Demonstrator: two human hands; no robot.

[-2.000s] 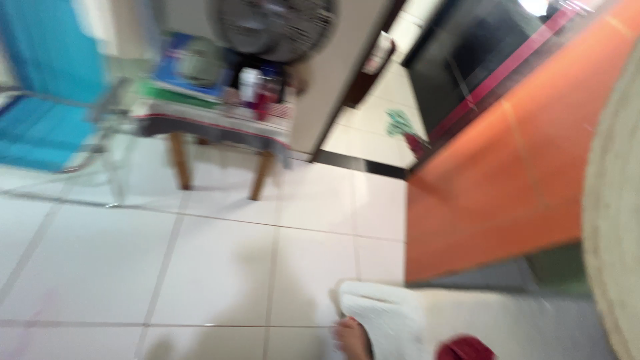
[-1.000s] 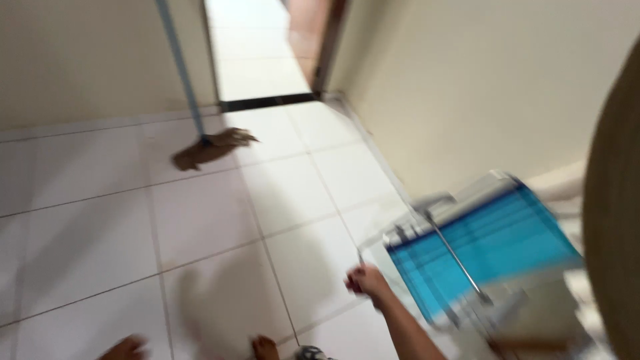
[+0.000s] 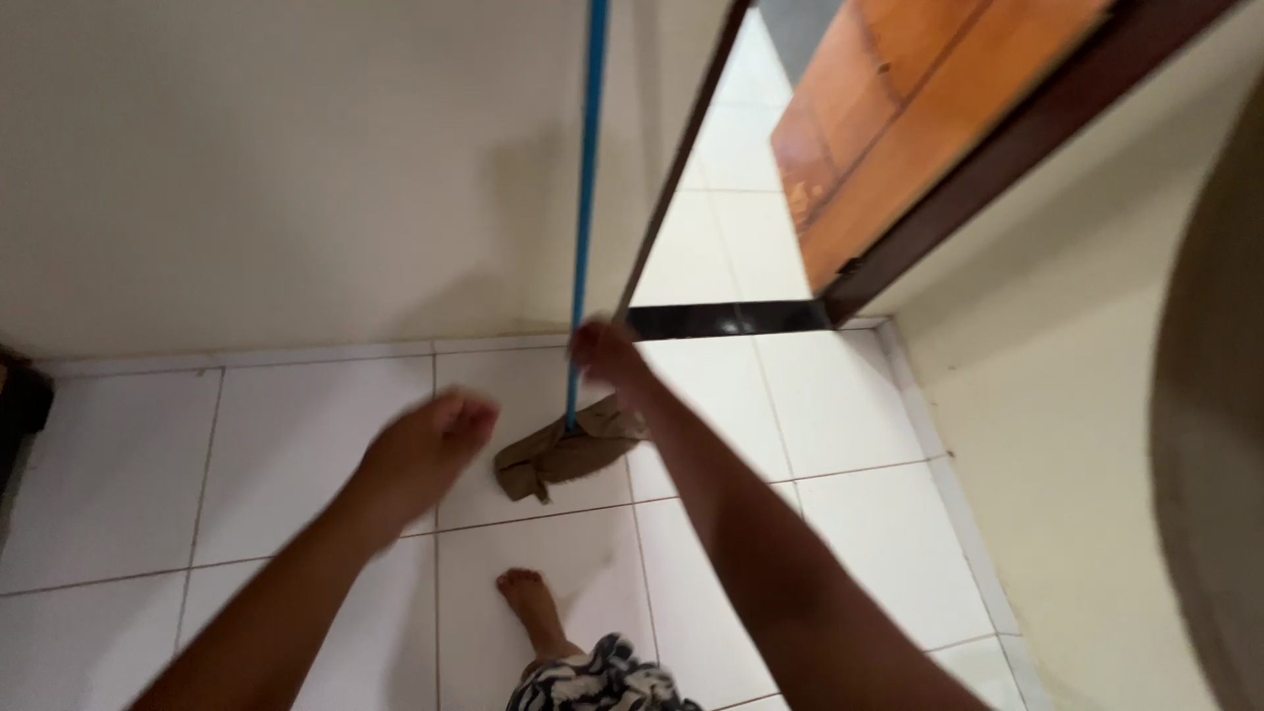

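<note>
A blue pole stands nearly upright against the wall, its lower end in a brown cloth wrapped over a floor wiper or mop head on the white tiles. My right hand is at the lower part of the pole, blurred; whether its fingers close round the pole cannot be told. My left hand hangs in the air left of the cloth, fingers curled, with nothing seen in it. The head under the cloth is hidden.
A doorway with a black threshold and dark wooden frame lies ahead, an orange surface beyond it. Cream walls flank the white tiled floor. A dark object is at the left edge. My bare foot is below.
The view has swung widely and come closer to the pole and cloth. Both my hands are now in view, the right one at the pole. The blue chair seen before is out of view.
</note>
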